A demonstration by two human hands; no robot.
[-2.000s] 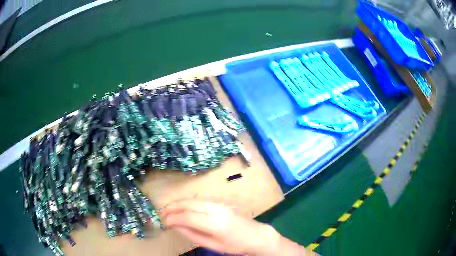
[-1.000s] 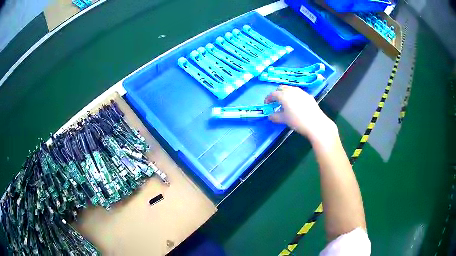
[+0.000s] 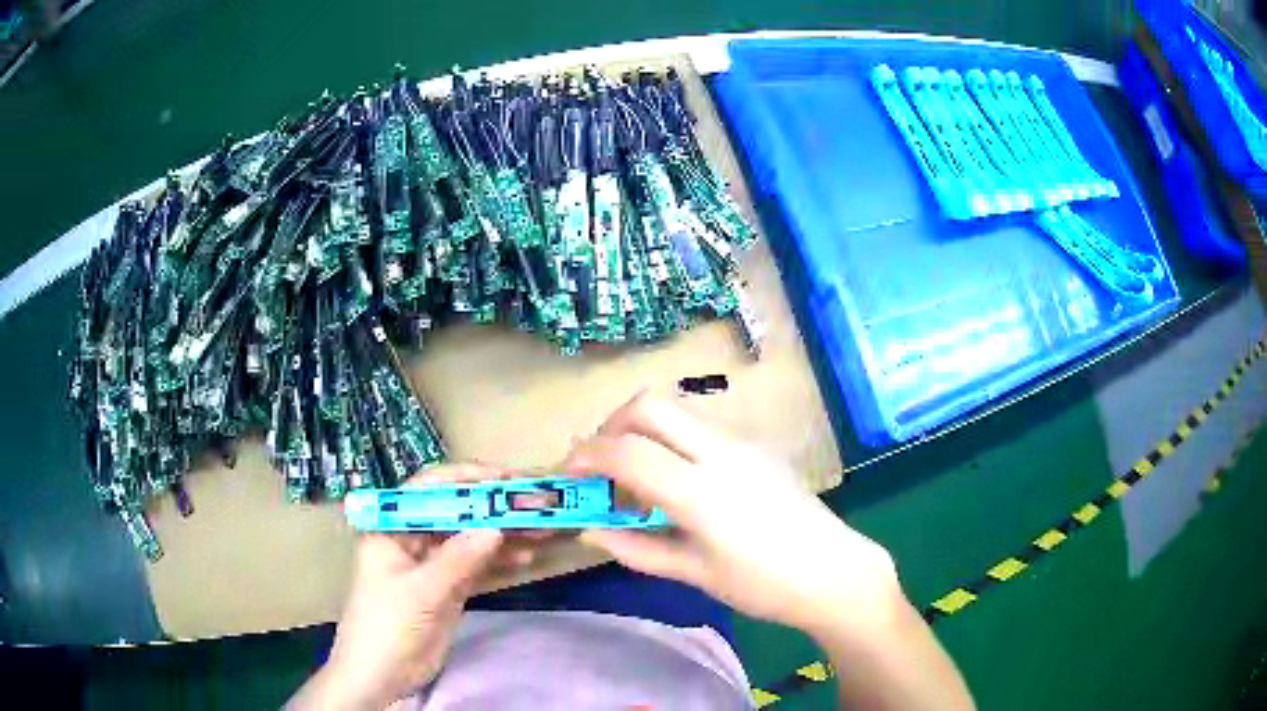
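Observation:
A light blue housing (image 3: 479,508) lies level across both hands, above the front edge of the cardboard. Dark slots and a window cut-out show on it. My left hand (image 3: 410,590) holds it from below at its left part. My right hand (image 3: 709,514) holds its right end, which the fingers partly hide. A large heap of thin green and black circuit board assemblies (image 3: 375,264) lies on the tan cardboard sheet (image 3: 556,403). A small black piece (image 3: 703,385) lies alone on the cardboard.
To the right, a blue tray (image 3: 848,278) holds a row of light blue housings (image 3: 987,139) and a few loose ones (image 3: 1098,253). More blue trays (image 3: 1181,181) stand at the far right. Yellow-and-black tape (image 3: 1028,556) runs along the green floor at the lower right.
My right hand has moved from the tray back over the cardboard's front edge with a housing. My left hand has come into view and holds it too. The view has swung left.

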